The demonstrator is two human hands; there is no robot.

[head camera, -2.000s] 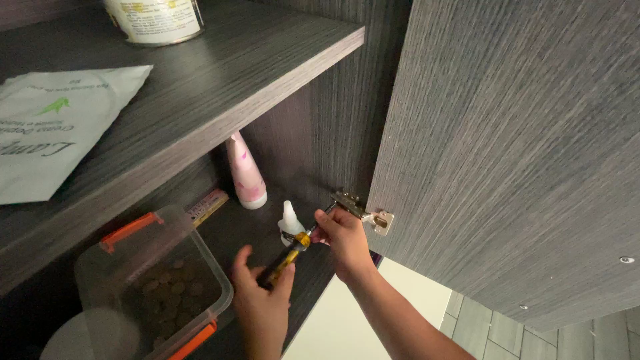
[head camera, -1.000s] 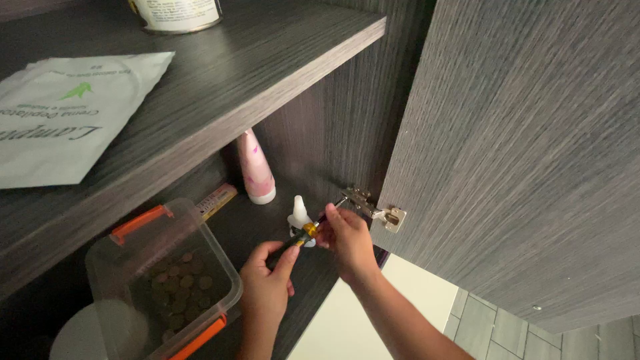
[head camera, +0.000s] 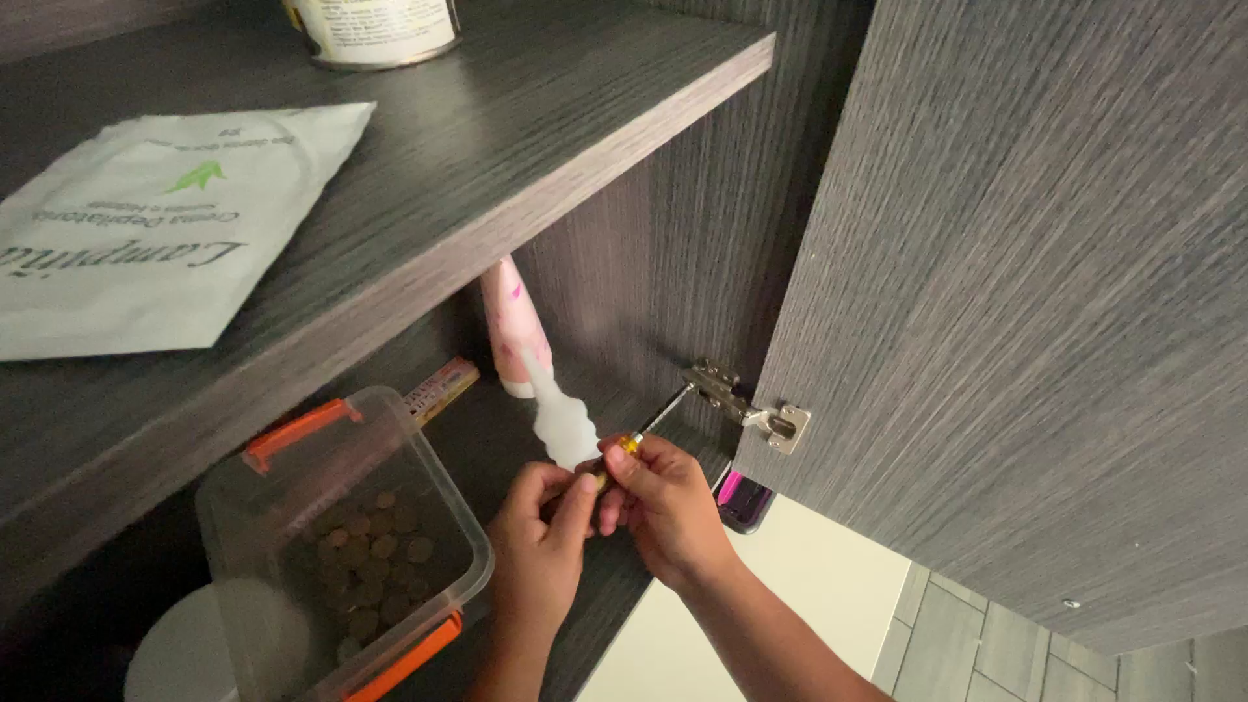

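Observation:
Both my hands are on a screwdriver [head camera: 632, 444] with a yellow and dark handle. Its tip meets, or is very close to, the metal cabinet hinge [head camera: 717, 383] on the side panel. My left hand [head camera: 544, 541] grips the rear of the handle, largely covering it. My right hand [head camera: 663, 497] holds the front of the handle near the shaft. The hinge joins the side panel to the open wood-grain door [head camera: 985, 292]; its cup plate [head camera: 785, 427] is on the door's edge. Just behind my fingers stands a white plastic object [head camera: 564, 419], beside a pink tube [head camera: 517, 336].
A clear plastic box [head camera: 468, 526] with orange latches and coins inside is left of my hands. Above runs a shelf [head camera: 546, 195] with a white packet [head camera: 146, 234] and a can [head camera: 380, 29]. A small narrow box [head camera: 441, 390] lies behind. A dark and pink object [head camera: 746, 502] sits below the hinge.
My left hand was loosely open at the handle's rear two seconds ago and is now closed around it. My right hand has stayed at the front of the screwdriver.

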